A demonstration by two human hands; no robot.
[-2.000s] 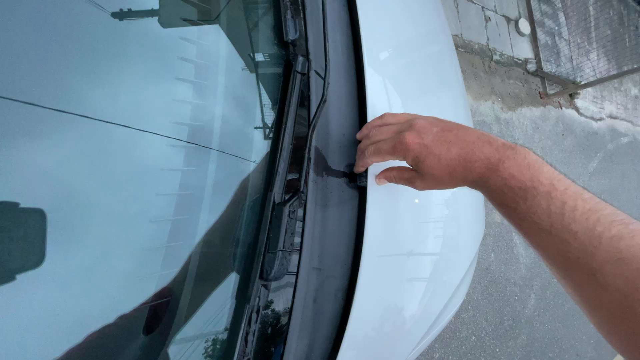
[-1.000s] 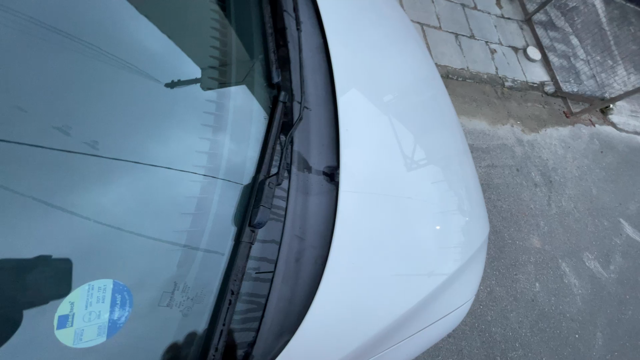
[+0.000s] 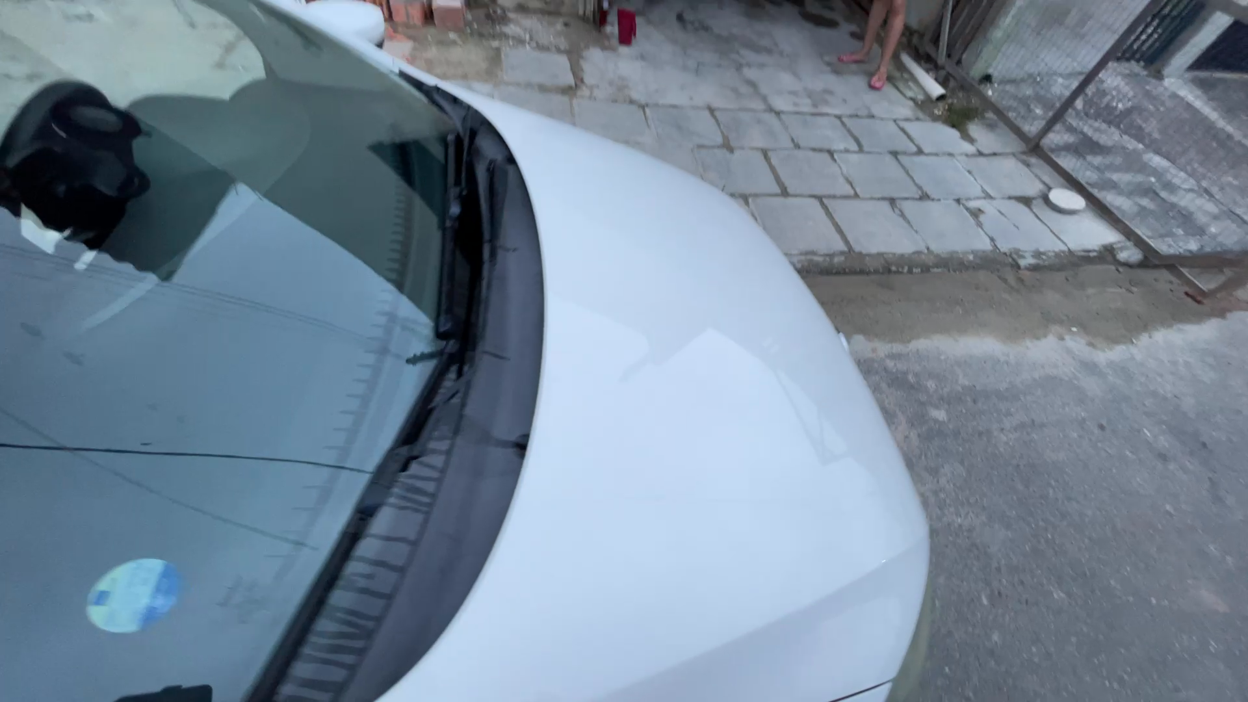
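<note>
Neither my left hand nor my right hand shows in the head view. A white car hood [image 3: 682, 439] fills the middle, its rear edge running beside the black plastic cowl [image 3: 487, 390]. The windshield [image 3: 224, 390] lies at left, with a wiper [image 3: 454, 244] along its base and a round blue and yellow sticker [image 3: 134, 595] low on the glass. Through the glass a dark steering wheel [image 3: 73, 146] is visible. The hood lies down, close against the cowl.
Grey asphalt [image 3: 1072, 487] runs along the right. Beyond the car is a paved walkway [image 3: 809, 174] with a round white lid-like object [image 3: 1065, 201], a white pipe [image 3: 922, 77] and a metal mesh gate [image 3: 1150, 146]. A person's legs [image 3: 885, 39] in pink sandals stand at the top.
Two seconds ago a hand touched the hood's rear edge; it had left the view a second later and is still out of sight. The view has swung to take in more walkway.
</note>
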